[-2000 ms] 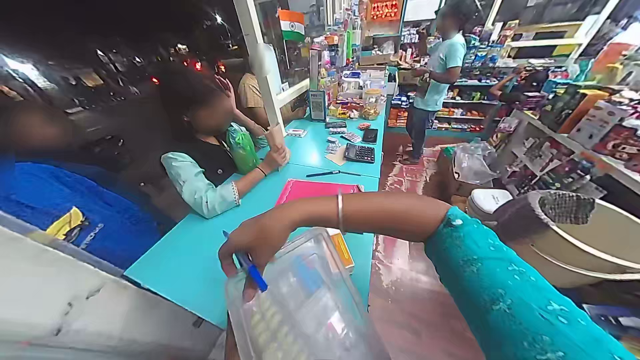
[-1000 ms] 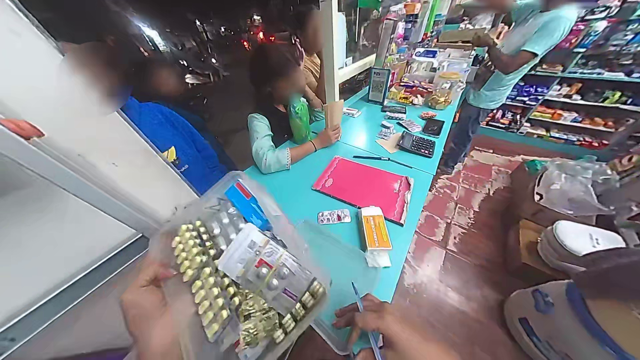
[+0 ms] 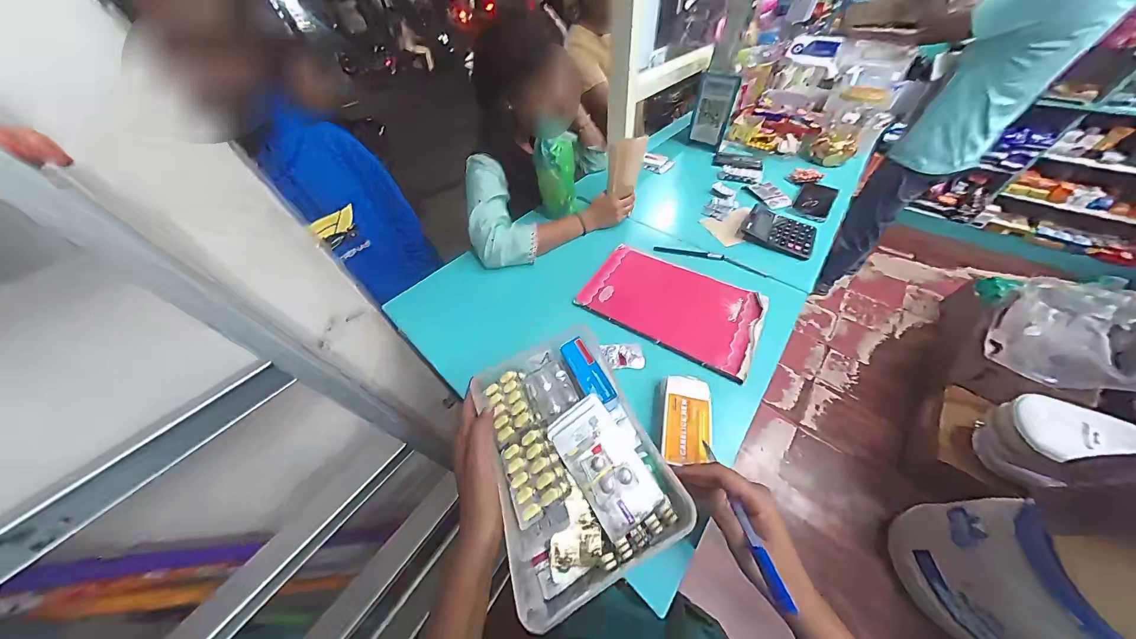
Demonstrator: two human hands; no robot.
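Observation:
A clear plastic box (image 3: 524,581) without its lid holds several blister packs of tablets (image 3: 524,444) and a blue carton (image 3: 587,368). My left hand (image 3: 477,479) grips the box by its left side. At its right side is my right hand (image 3: 741,510), with a blue pen (image 3: 763,559) held between the fingers; whether this hand also touches the box I cannot tell. Just beyond the right hand an orange and white medicine carton (image 3: 686,422) lies on the turquoise counter (image 3: 497,311). A small blister strip (image 3: 623,356) and a pink notebook (image 3: 674,311) lie farther back.
A person (image 3: 550,177) leans on the counter holding brown paper, near a green bottle (image 3: 556,173). A calculator (image 3: 778,232), a dark pen (image 3: 688,254) and plastic jars (image 3: 834,142) are at the back. Another person (image 3: 994,98) stands at right. Buckets (image 3: 985,550) stand on the right floor.
The lid seen on the box earlier no longer covers it. The open box has moved in front of me, and my right hand, with the pen, has come to its right side. The view has turned.

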